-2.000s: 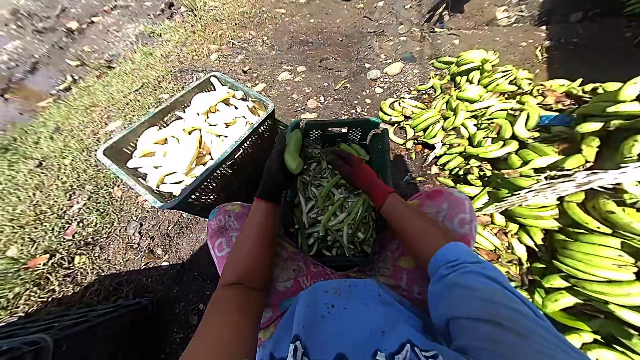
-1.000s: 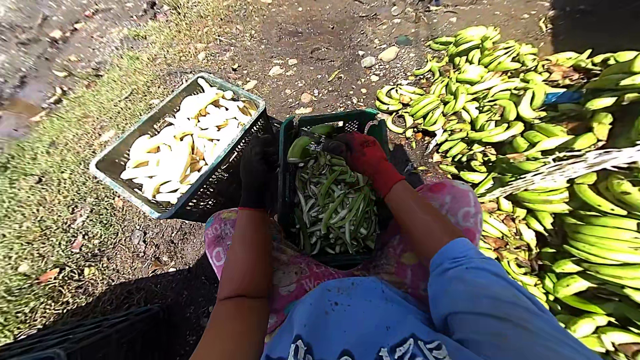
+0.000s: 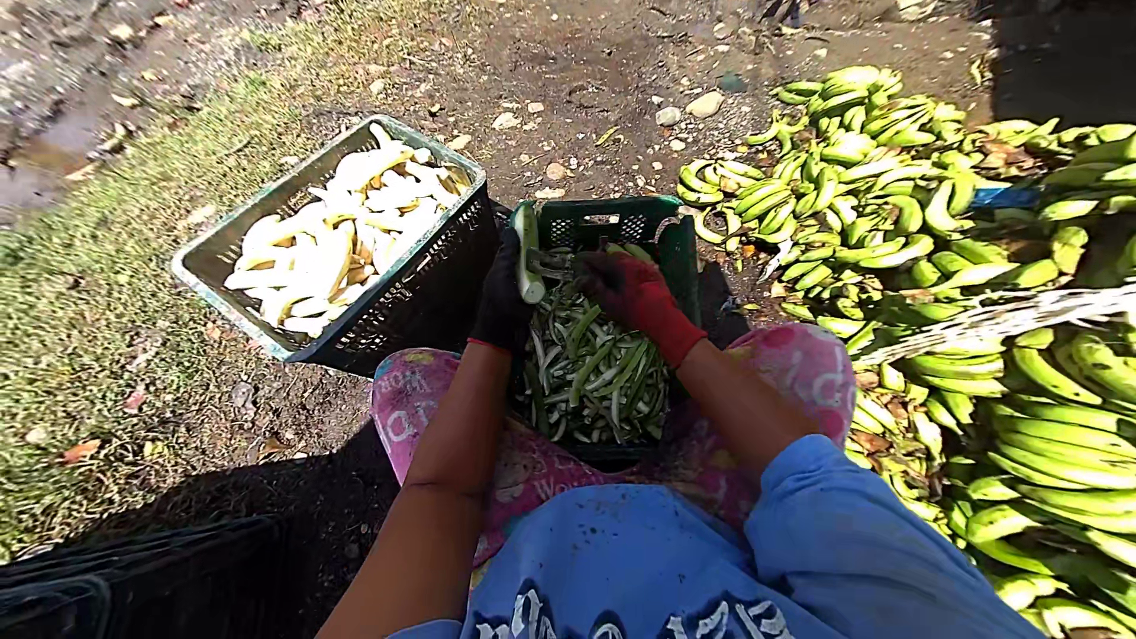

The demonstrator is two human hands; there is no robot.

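My left hand (image 3: 501,297), in a dark glove, holds a partly peeled green plantain (image 3: 527,253) upright at the left rim of a green plastic crate (image 3: 679,257). My right hand (image 3: 626,288), in a red and black glove, is closed on a small tool (image 3: 555,264), perhaps a peeler or knife, whose metal part points toward the plantain. Its exact kind cannot be told. Strips of green peel (image 3: 595,373) fill much of the crate between my knees.
Left of my hands, another plastic crate (image 3: 333,351) holds peeled plantains (image 3: 346,231). A large heap of green plantains (image 3: 852,195) covers the ground at right, crossed by a pale rope or strap (image 3: 1021,315). Dark crates (image 3: 177,577) stand at lower left.
The green fruit in my left hand now shows a pale peeled strip and stands more upright. My right hand, near the far part of the crate a second ago, is now beside the fruit's middle.
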